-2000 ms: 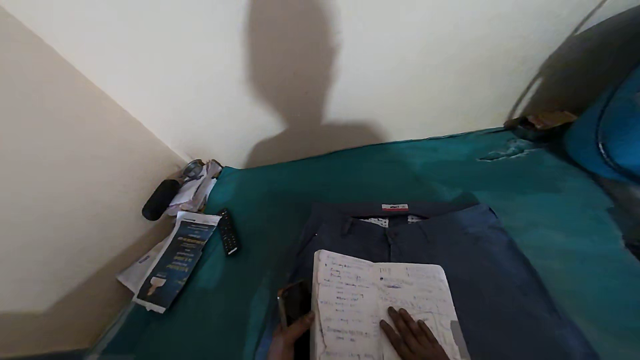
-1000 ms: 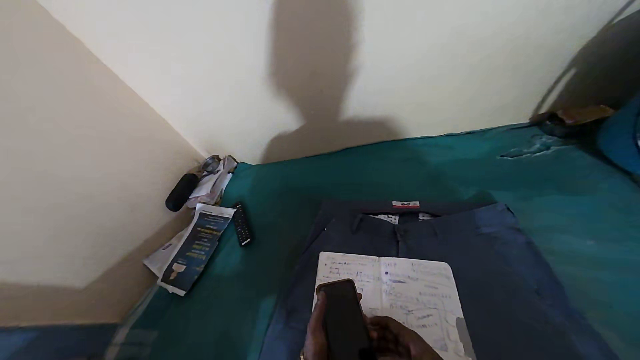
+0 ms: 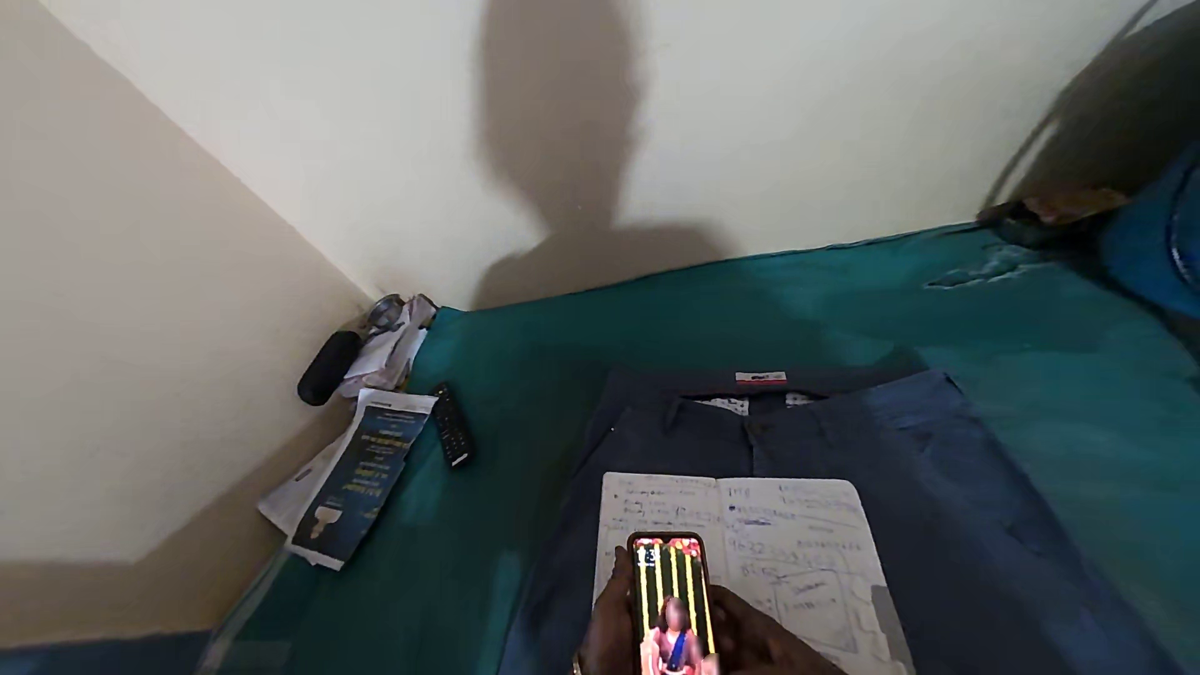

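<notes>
My left hand (image 3: 609,623) is closed around the left side of a smartphone (image 3: 671,600), whose screen is lit with a picture. Against the phone's right edge rests my right hand (image 3: 759,637), its fingers partly hidden behind the phone. Under both hands an open notebook (image 3: 816,562) with handwritten pages lies on dark blue trousers (image 3: 975,487). The trousers are spread flat, waistband toward the wall.
A green cloth (image 3: 525,375) covers the surface. At the left lie a black remote control (image 3: 452,427), a printed leaflet (image 3: 366,478), a black case (image 3: 329,367) and stacked papers (image 3: 384,352). A blue container (image 3: 1158,234) stands far right.
My left hand has brought the phone from beside the notebook to over its pages. My right hand has left the right page and come to the phone. The dark screen has lit up.
</notes>
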